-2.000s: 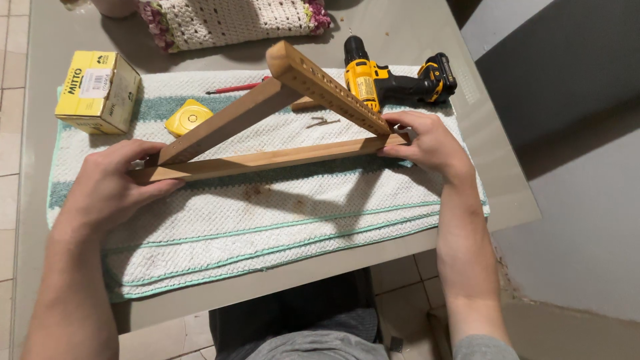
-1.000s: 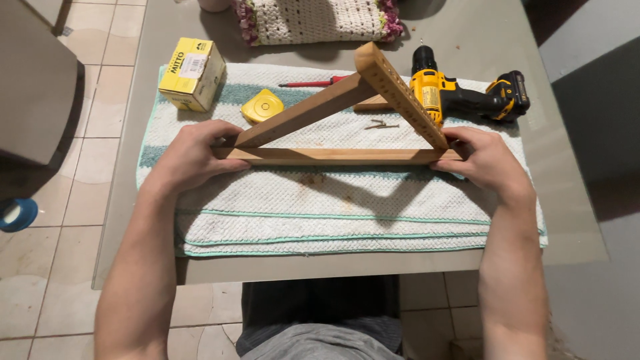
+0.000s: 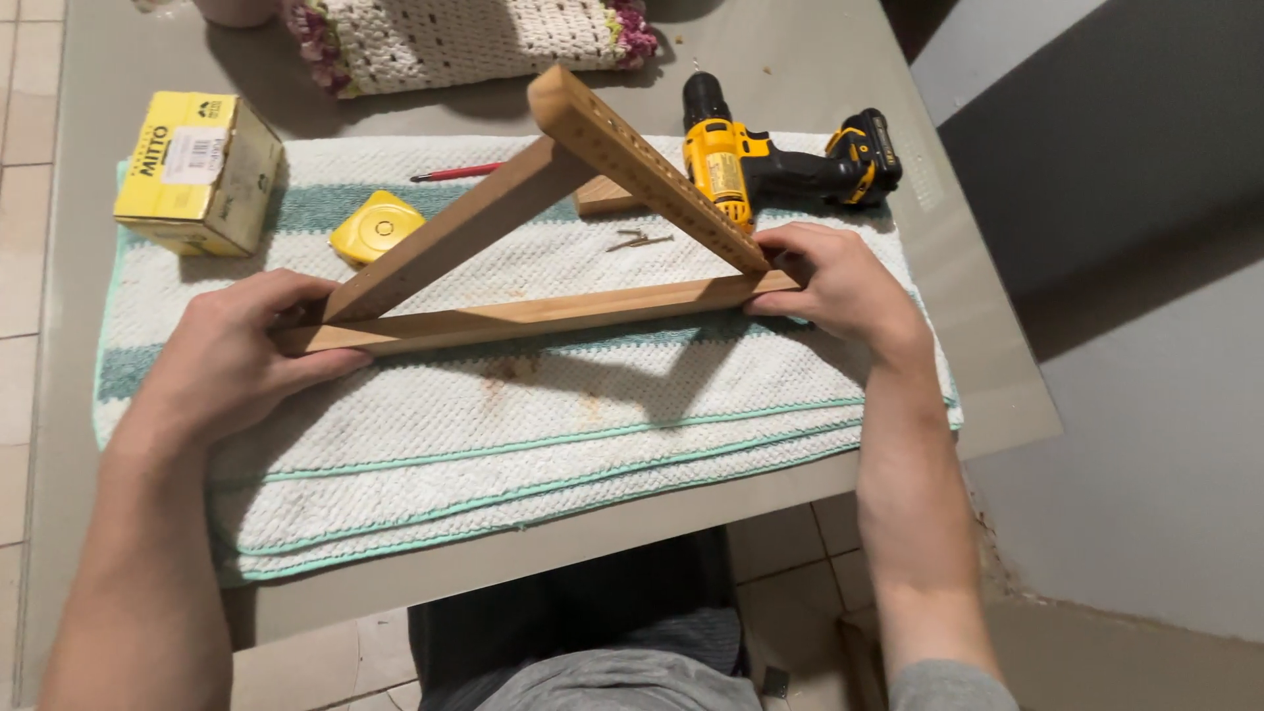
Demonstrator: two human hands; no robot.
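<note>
A triangular wooden frame (image 3: 553,312) of three strips is held over the folded striped towel (image 3: 444,395). My left hand (image 3: 232,346) grips its left corner, thumb along the near strip. My right hand (image 3: 839,281) pinches the right corner, where a strip with a row of small holes meets the near strip. The third corner points up and away from me. Behind the frame lie a yellow tape measure (image 3: 378,228), a red screwdriver (image 3: 459,172), a small wooden block (image 3: 604,197), partly hidden, and several loose screws (image 3: 640,240).
A yellow and black cordless drill (image 3: 726,163) lies on the towel's far right part. At the far left stands a yellow cardboard box (image 3: 202,173) bearing writing. A crocheted cloth (image 3: 464,44) with purple edging lies at the back of the table (image 3: 948,346).
The view has swung right and then back. Both hands keep hold of the same two corners of the frame; nothing else has plainly moved.
</note>
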